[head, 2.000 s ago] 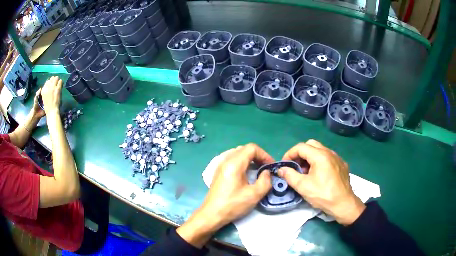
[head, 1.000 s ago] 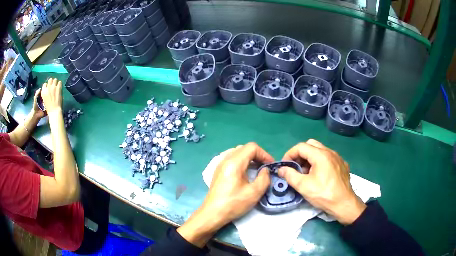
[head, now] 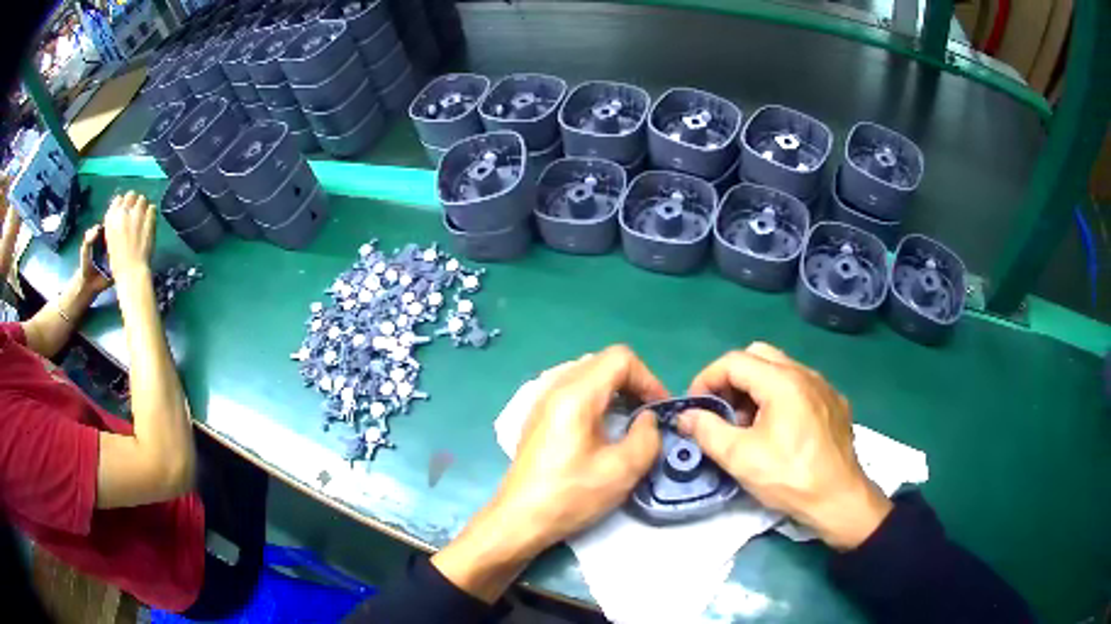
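Note:
A dark blue-grey housing [head: 685, 488] lies open side up on a crumpled white cloth [head: 658, 563]. Its round centre boss with a hole shows. My left hand [head: 570, 445] grips the housing's left side, thumb inside near the far wall. My right hand [head: 786, 439] grips the right side, its thumb also inside, close to the left thumb. Both hands are bare. Something small and dark shows between the thumb tips; the thumbs hide most of it, so I cannot tell what it is.
A heap of grey and white three-armed inserts [head: 378, 329] lies left of the cloth. Two housing rows [head: 668, 217] stand behind, some stacked. Tall housing stacks [head: 323, 79] stand far left. A person in a red shirt [head: 91, 488] works at the left. A green frame post [head: 1045, 159] rises at right.
My hands and the housing hold nearly the same place, with only a very slight shift. The neighbouring person's hands have moved slightly.

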